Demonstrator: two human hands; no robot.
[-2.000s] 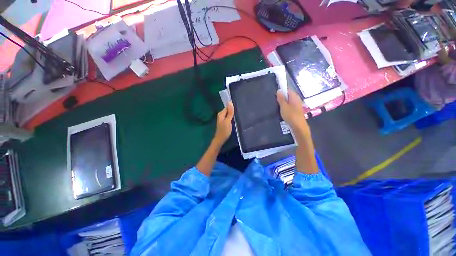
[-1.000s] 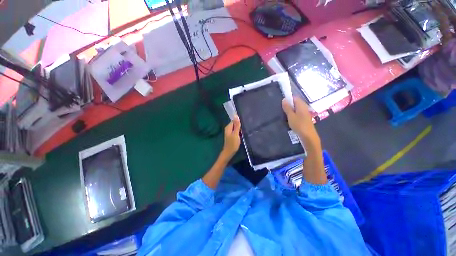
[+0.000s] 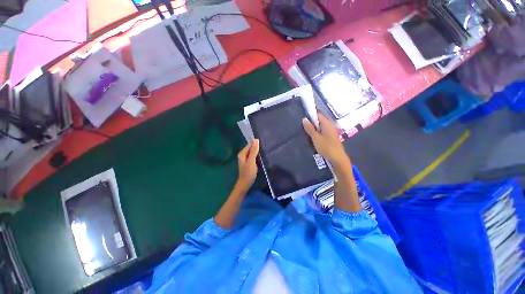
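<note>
A dark tablet (image 3: 288, 149) with a small white label near its lower right corner lies on white foam sheets, held above my lap at the bench's front edge. My left hand (image 3: 248, 163) grips the left edge. My right hand (image 3: 327, 140) grips the right edge, its thumb on the screen side. Whether more tablets are under it I cannot tell. Another tablet (image 3: 98, 227) lies on a white sheet on the green mat (image 3: 167, 184) at the left. A third tablet (image 3: 337, 80) lies on the red-pink surface, reflecting light.
Black cables (image 3: 216, 135) loop on the mat. A dark corded device (image 3: 296, 17), papers (image 3: 167, 54) and a white adapter (image 3: 133, 105) are at the back. Blue crates (image 3: 443, 235) and a blue stool (image 3: 443, 106) stand at the right. A person's sleeve (image 3: 495, 63) is at the upper right.
The camera view has shifted and turned somewhat. Both hands still hold the tablet and its white sheets in much the same way; nothing has been let go.
</note>
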